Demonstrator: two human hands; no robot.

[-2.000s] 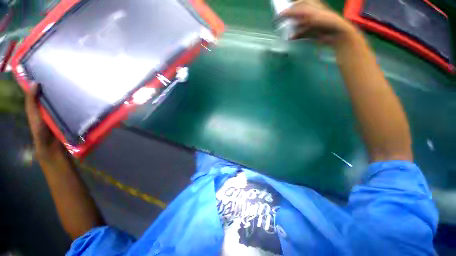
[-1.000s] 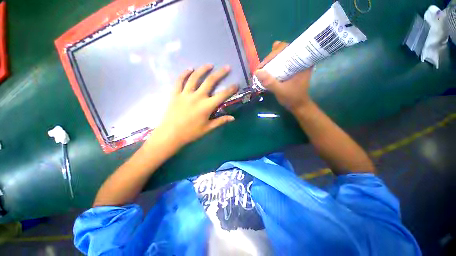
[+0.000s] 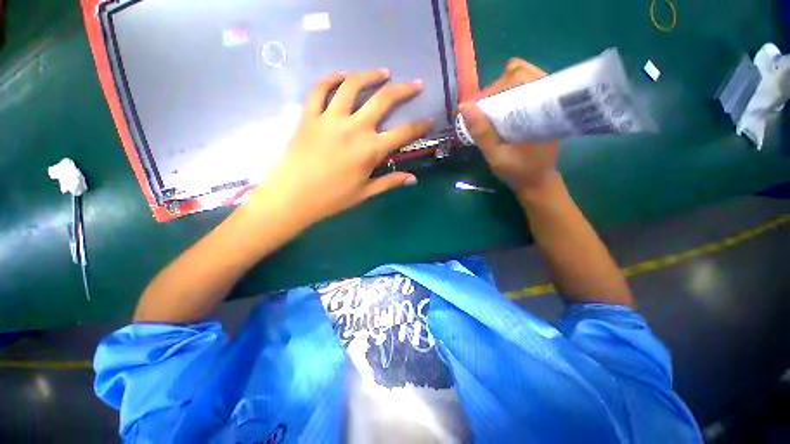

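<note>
A shiny grey panel (image 3: 199,95) with black strips round its edge lies in a red tray (image 3: 118,113) on the green bench. My left hand (image 3: 333,156) lies spread on the panel's lower right part, palm down, fingers apart, with nothing seen in it. My right hand (image 3: 520,143) grips a white glue tube (image 3: 563,104) at the panel's lower right corner. The tube's cap end points left at the corner and its flat end points right, blurred. The nozzle tip is hidden by my fingers.
A crumpled white wad (image 3: 67,176) with thin tools (image 3: 79,243) lies at the left. A small pale piece (image 3: 473,186) lies near the front edge. A white scrap (image 3: 651,70), a rubber band (image 3: 663,15) and a white wrapped item (image 3: 764,95) lie at the right.
The view swung from the tilted panel to the bench. My left hand went from the tray's edge onto the panel. My right hand brought the tube to the corner, and the tube has since tipped flatter.
</note>
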